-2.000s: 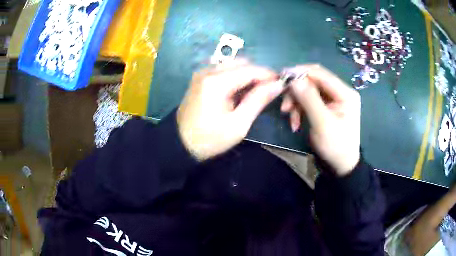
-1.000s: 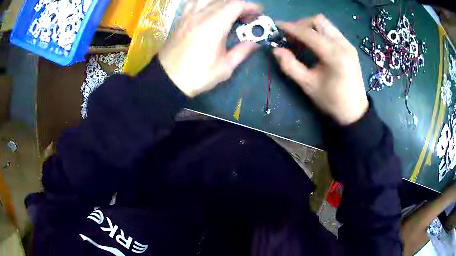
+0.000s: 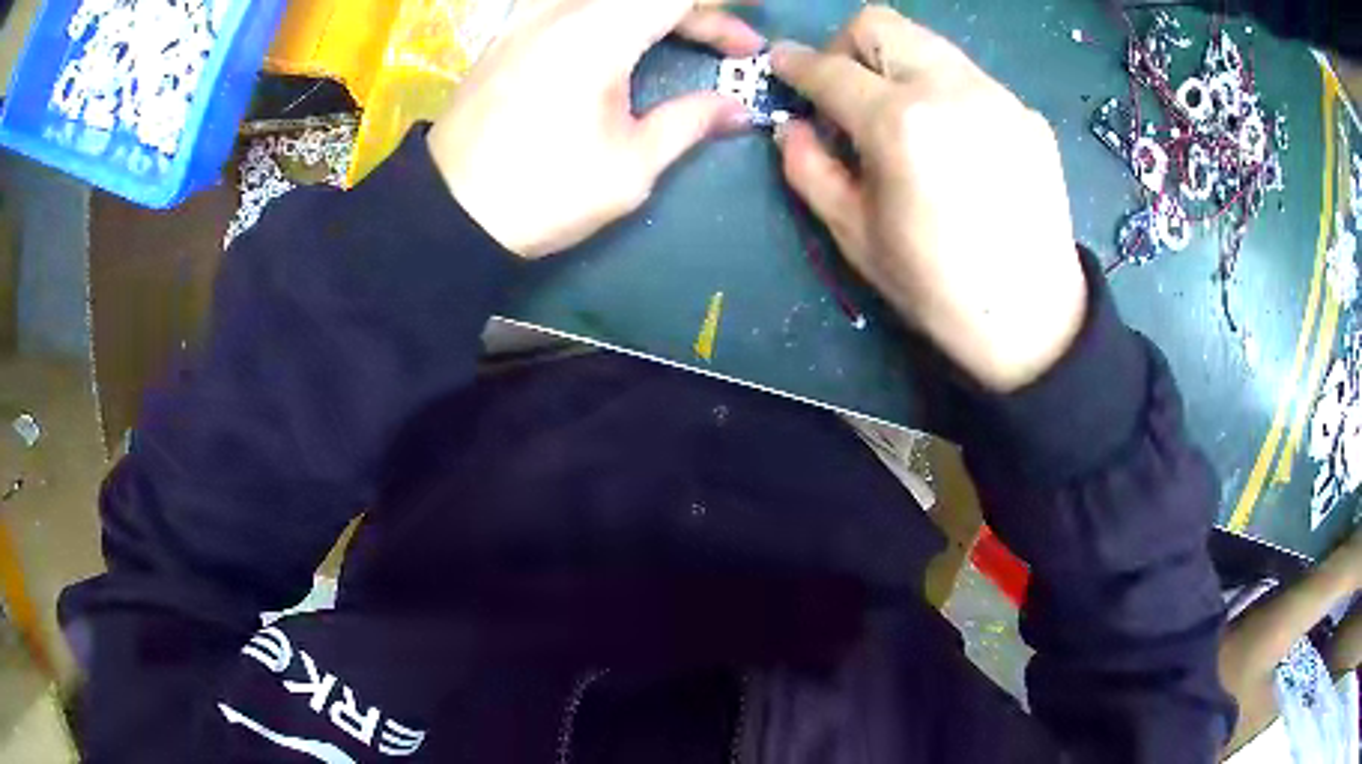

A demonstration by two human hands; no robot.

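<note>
A white plastic bracket (image 3: 742,85) is held between my two hands over the green mat, near the top middle of the view. My left hand (image 3: 575,127) pinches its left side between thumb and fingers. My right hand (image 3: 934,187) has its thumb and fingertips at the bracket's right side, on a small dark component (image 3: 780,102) that is mostly hidden. A thin red and black lead (image 3: 831,279) hangs from there down across the mat, under my right hand, with a tiny white end.
A blue tray (image 3: 176,182) of white brackets stands at the upper left. A tangle of white rings and wires (image 3: 1195,142) lies on the mat (image 3: 642,284) at the upper right. White parts lie at the far right edge. Another person's arm (image 3: 1297,620) is at the lower right.
The bracket, lying on the mat two seconds ago, is now in my left hand with the component at its right side. Both hands have moved up and the lead now hangs more slanted.
</note>
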